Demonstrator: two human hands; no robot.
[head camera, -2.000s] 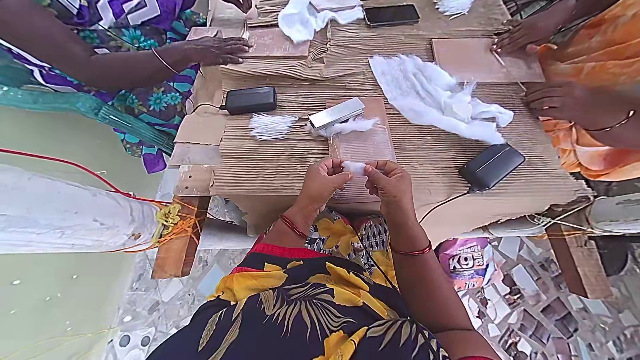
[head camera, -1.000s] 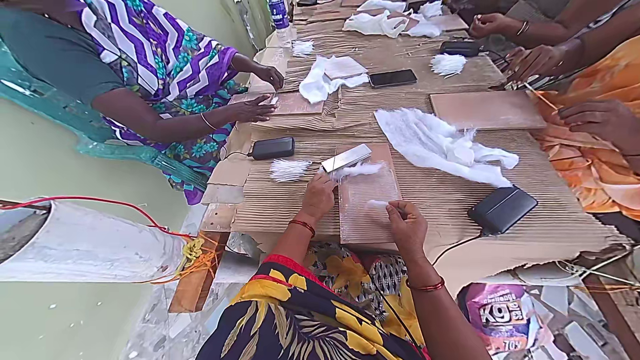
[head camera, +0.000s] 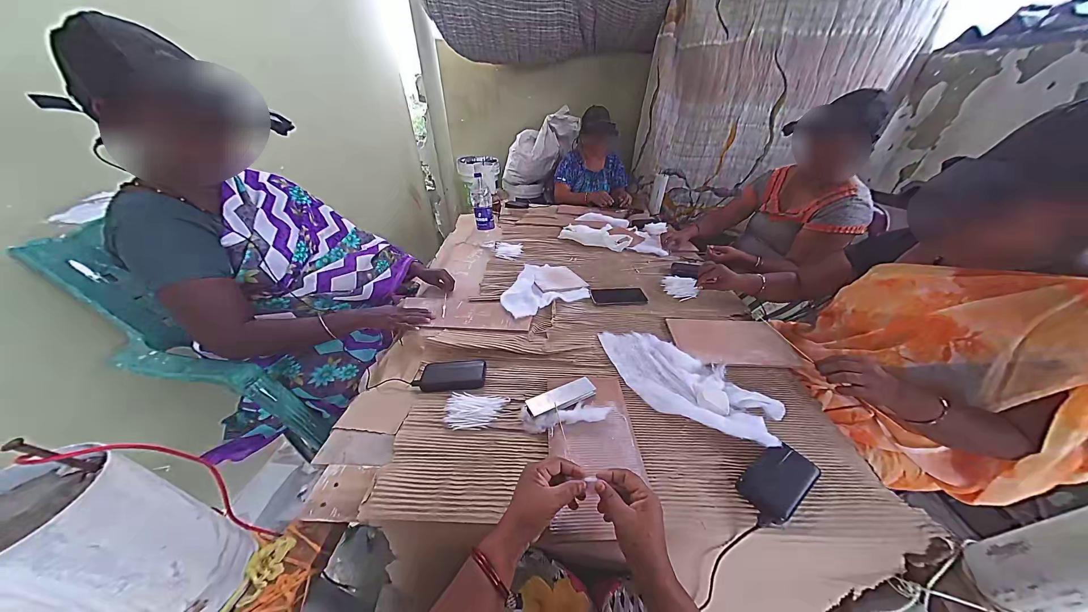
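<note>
Fingertips of my left hand (head camera: 548, 497) and my right hand (head camera: 627, 501) meet over the near end of a ridged board (head camera: 605, 438). Between them they pinch a small tuft of white cotton (head camera: 590, 480). Past my hands, a silvery rectangular block (head camera: 560, 397) lies across the board's far left corner, with a loose strip of cotton (head camera: 586, 415) beside it and a thin stick at its edge. Left of the block is a bundle of thin white wicks (head camera: 474, 410). A large sheet of cotton wool (head camera: 680, 382) spreads to the right of the board.
Corrugated cardboard (head camera: 493, 493) covers the table. Black corded boxes lie left (head camera: 453, 376) and right (head camera: 778, 483). Farther off are a phone (head camera: 619, 296), another board (head camera: 733, 342) and a bottle (head camera: 483, 204). Several people sit around the table. A white bucket-like container (head camera: 127, 527) stands at left.
The view has tilted up to the far end of the table. My hands, apart one second ago with cotton in the right, have come together at the tuft.
</note>
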